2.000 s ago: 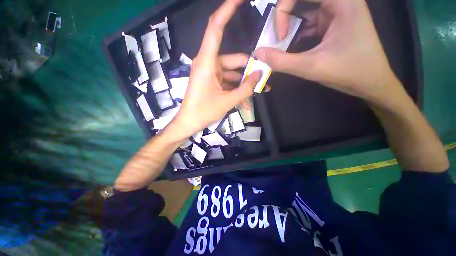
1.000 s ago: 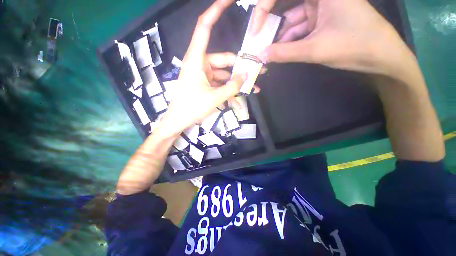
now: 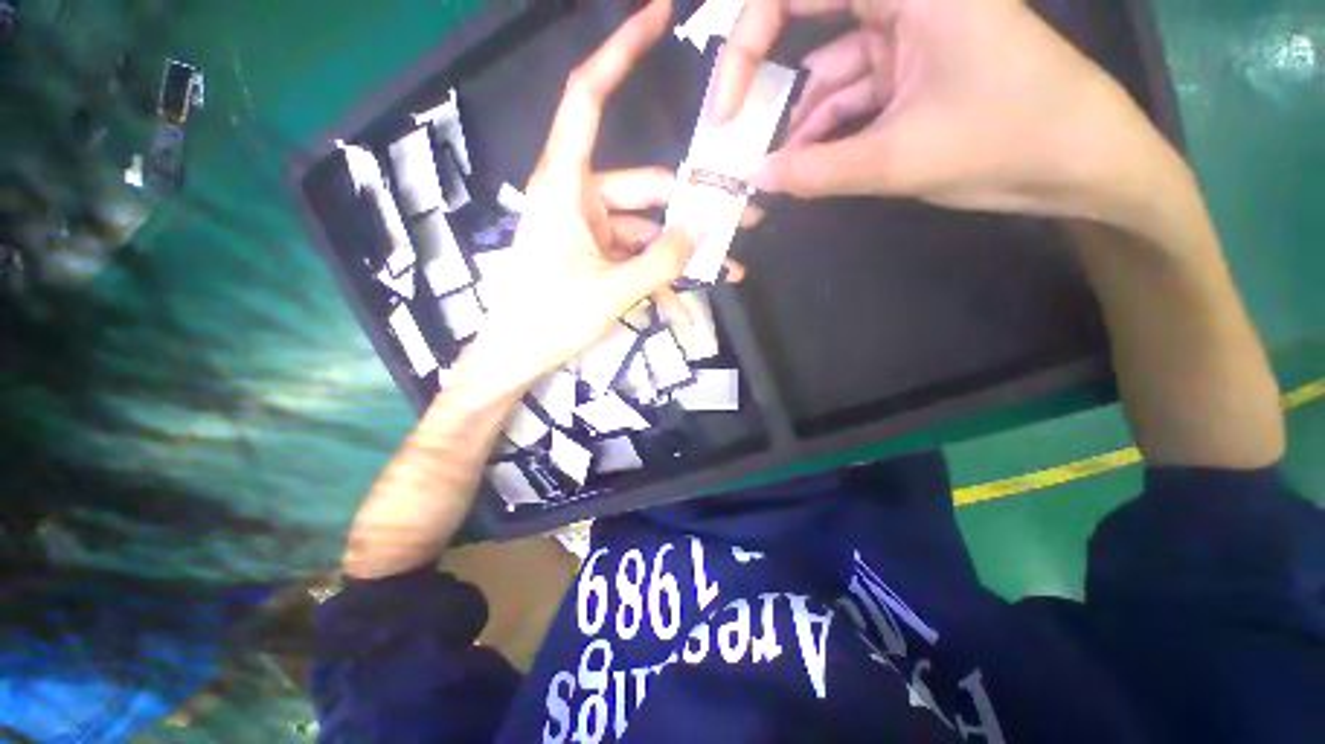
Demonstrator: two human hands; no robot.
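Observation:
A long white strip with a brown band across its middle, a joined unit (image 3: 744, 128), is held tilted between my hands above the black tray (image 3: 792, 414). My left hand (image 3: 581, 262) pinches its lower white part, a display module, between thumb and fingers. My right hand (image 3: 872, 124) grips its upper silver-white part, index finger on its face and thumb by the brown band. Many small white modules (image 3: 443, 250) lie heaped in the tray's left half. The tray's right half shows black around my right hand.
A white jagged piece (image 3: 712, 22) shows at the top edge beyond my fingers. Small dark and pale components (image 3: 177, 95) lie on the green surface (image 3: 276, 58) at upper left. A yellow line (image 3: 1046, 475) runs at lower right. My dark printed shirt is below the tray.
Both hands have shifted slightly left with the pieces. The held parts have turned, so the yellow edge seen earlier no longer shows and the brown band faces up.

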